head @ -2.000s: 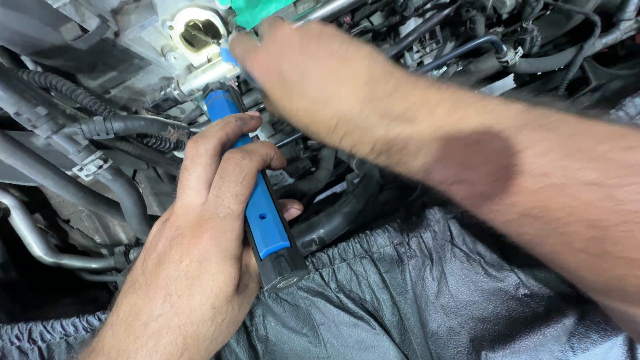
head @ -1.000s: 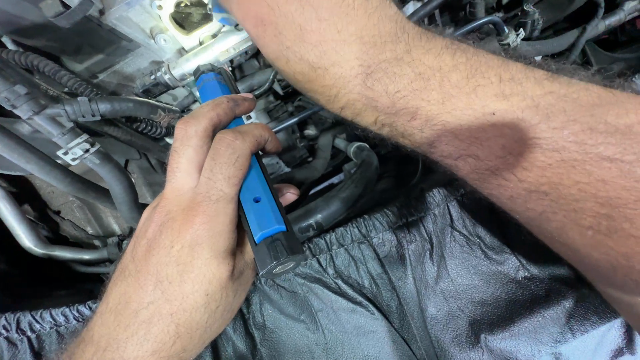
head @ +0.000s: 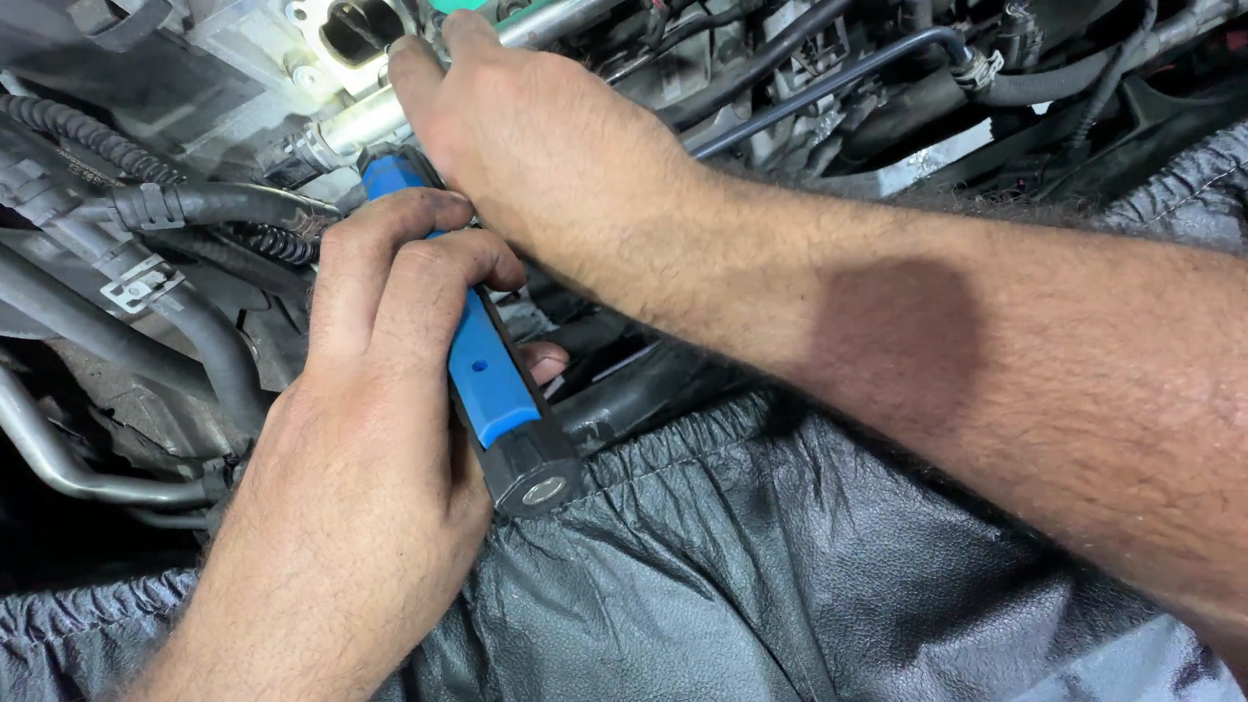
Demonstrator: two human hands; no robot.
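My left hand (head: pixel 390 312) is closed around a blue and black work light (head: pixel 495 375), which points up and to the left. Its far end lies near a metal pipe (head: pixel 366 122) beside a lit, open port (head: pixel 363 31) in the engine's metal housing. Just right of that port is my right hand (head: pixel 546 136), its fingers bent at the pipe, with the fingertips partly hidden. Part of something green (head: pixel 463 5) shows behind its fingers. Whether the right hand grips anything cannot be seen.
Rubber hoses (head: pixel 210 341), a corrugated conduit (head: pixel 88 127) and a bent metal pipe (head: pixel 58 468) run along the left. More hoses and a dark metal line (head: pixel 829 93) cross the upper right. A black leather-like cover with a gathered edge (head: pixel 663 575) lies across the bottom.
My right hand was blurred near the port's right side, then mostly out of frame at the top, and is now back in view by the pipe. My left hand keeps its hold on the light.
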